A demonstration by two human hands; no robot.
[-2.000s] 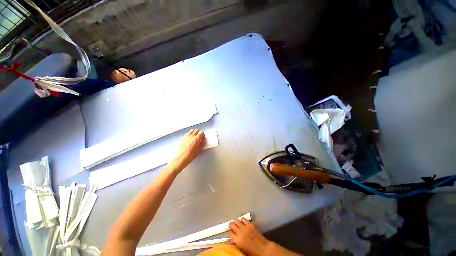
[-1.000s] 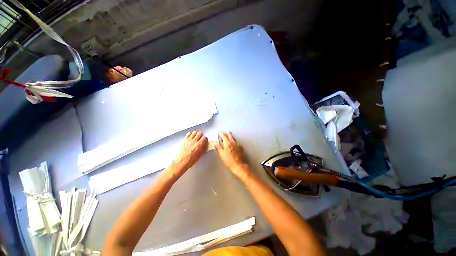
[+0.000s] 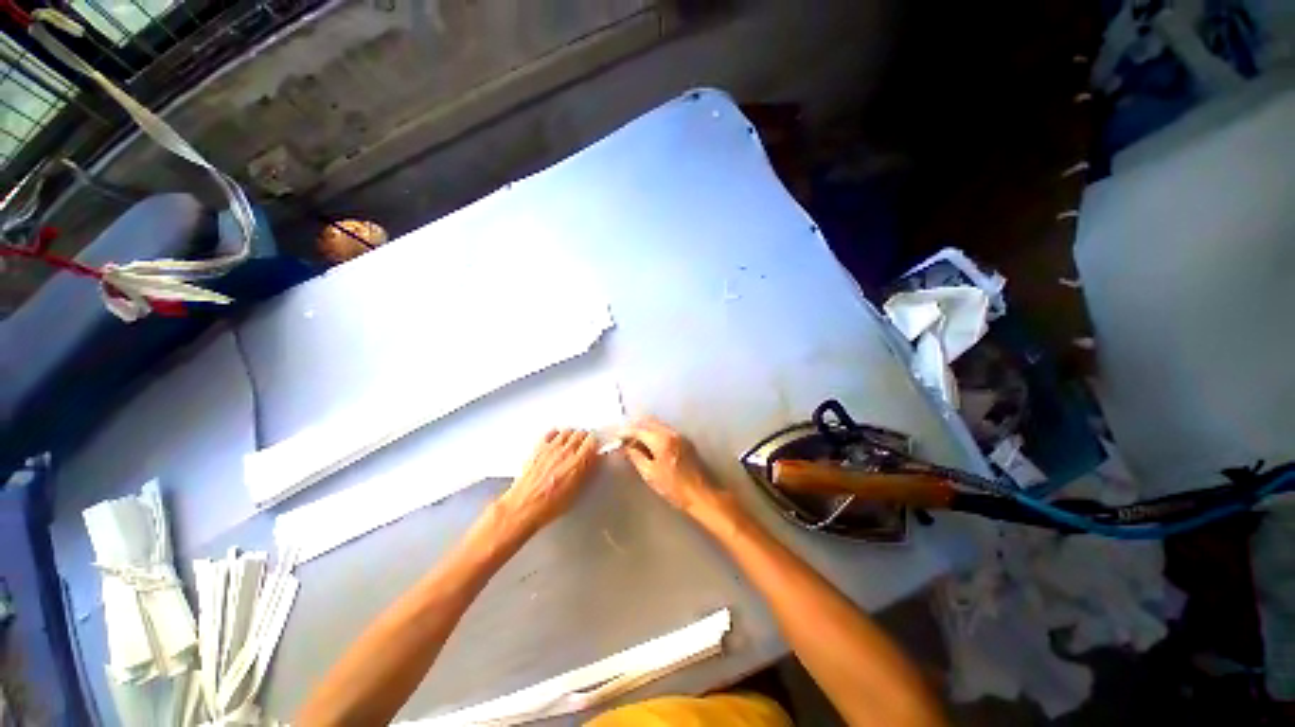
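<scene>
An unpressed white strip (image 3: 384, 500) lies slantwise across the middle of the pressing table. My left hand (image 3: 557, 474) rests on its near edge toward the right end, fingers down on the fabric. My right hand (image 3: 665, 463) is just beside it, thumb and fingers pinching the strip's right end, where a small part looks folded. A thick stack of unpressed strips (image 3: 426, 395) lies just beyond. A pile of finished strips (image 3: 625, 668) lies at the near edge. The steam iron (image 3: 835, 480) rests at the right, untouched.
A fanned, tied bundle (image 3: 242, 632) and a blocky tied bundle (image 3: 142, 585) lie at the left. The steam hose (image 3: 1122, 514) runs off right. A container with white scraps (image 3: 943, 320) stands beyond the table's right edge.
My right hand has moved from the finished strips up to the strip's right end. Both hands are now a little nearer me, drawing the strip's near edge with them.
</scene>
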